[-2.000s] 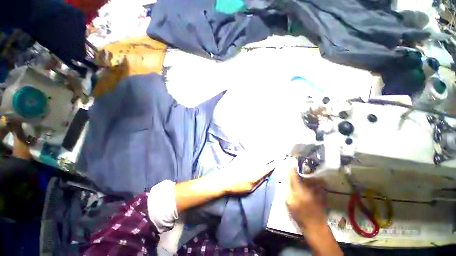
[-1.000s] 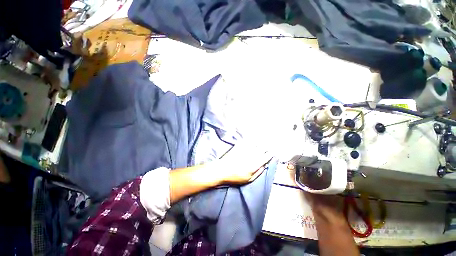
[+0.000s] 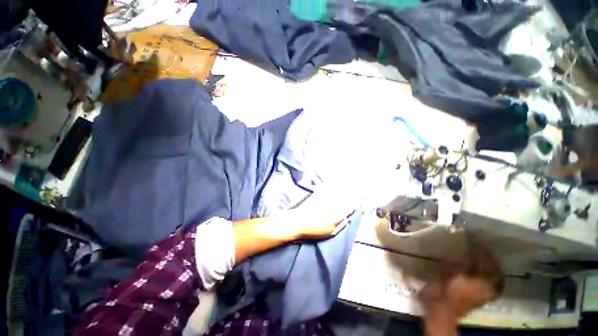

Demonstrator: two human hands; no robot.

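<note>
The grey-blue garment spreads over the table's left part and hangs at the front. Its part near the needle is washed out by lamp glare. My left hand holds the garment's edge just left of the needle area; its fingertips are lost in glare. The white sewing machine head stands at the right. My right hand is a blur over the machine bed at the front right, away from the cloth; I cannot tell whether it holds anything. No scissors can be made out there.
Dark grey garments lie along the far side. A brown board is at the back left. A neighbouring machine with a teal handwheel stands at the left edge. A mesh basket with cloth is at the lower left. A blue strip lies behind the machine head.
My right hand has moved from beside the needle, under the machine head, out to the right over the bed where the scissors lay. My left hand stays on the cloth. The view has shifted slightly.
</note>
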